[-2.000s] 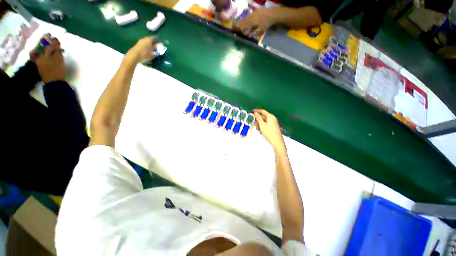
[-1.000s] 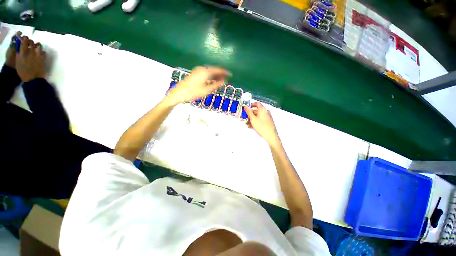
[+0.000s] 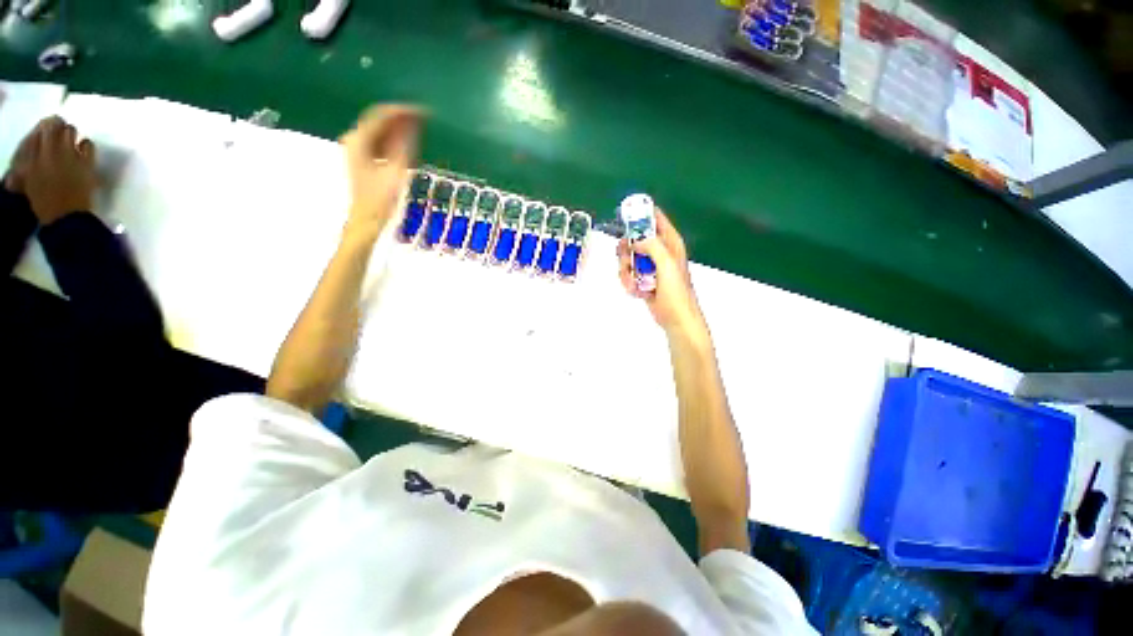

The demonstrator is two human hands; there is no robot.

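Several half-assembled units (image 3: 492, 229) stand side by side in a row on the white bench strip along the belt's edge, green at their upper ends and blue at their lower ends. My right hand (image 3: 659, 267) holds one unit (image 3: 639, 236) upright, to the right of the row and apart from it. A white piece shows at that unit's rounded upper end, with blue below, partly covered by my fingers. My left hand (image 3: 383, 143) is blurred, above the belt's edge at the row's left end; whether it holds anything cannot be told.
The green belt (image 3: 795, 186) runs across beyond the bench. White closed units (image 3: 244, 19) lie on it at the upper left. Another person's hands (image 3: 56, 172) are at the far left. A blue bin (image 3: 975, 478) is at the lower right. Papers and more units lie across the belt.
My right hand has taken the rightmost unit away from the row. My left hand has gone from the belt to over the row, then back left to the row's left end.
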